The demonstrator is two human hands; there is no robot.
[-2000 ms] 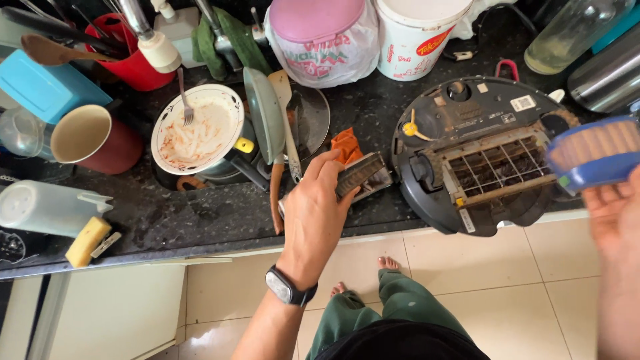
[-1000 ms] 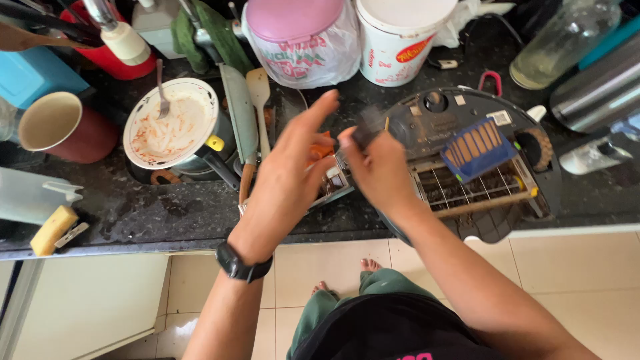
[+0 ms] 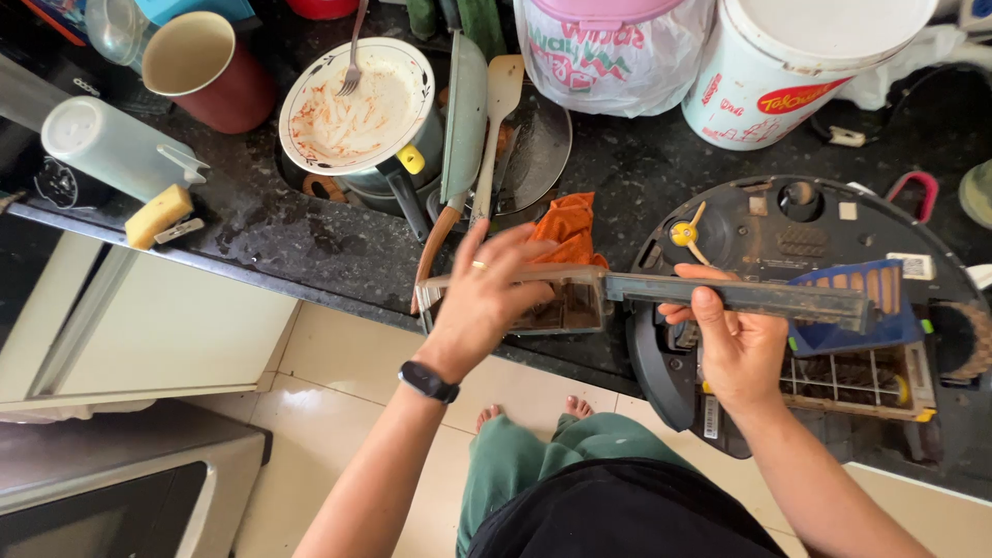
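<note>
My right hand (image 3: 732, 333) grips a long dark plastic strip (image 3: 744, 301), whose left end meets a clear plastic dustbin (image 3: 566, 302) at the counter's front edge. Over the dustbin's left part is my left hand (image 3: 492, 291), fingers spread and slightly blurred; whether it touches the bin I cannot tell. Brown dirt shows inside the bin. Behind it lies a crumpled orange cloth (image 3: 566, 229). An upturned robot vacuum (image 3: 806, 225) lies at the right, with a yellow side brush (image 3: 684, 234) and a grid over its main brush. A blue filter piece (image 3: 856, 310) rests on it.
A food-stained plate (image 3: 403, 70) with a fork (image 3: 351, 77) sits on a pot, beside a pan (image 3: 463, 116) and a spatula (image 3: 504, 93). Left are a maroon cup (image 3: 225, 85), a translucent jug (image 3: 116, 147) and a yellow sponge (image 3: 159, 217). Behind stands a white bucket (image 3: 775, 85).
The blue filter piece, at the far right by my right hand two seconds ago, now rests on the vacuum. My right hand has come to the middle and holds the long strip.
</note>
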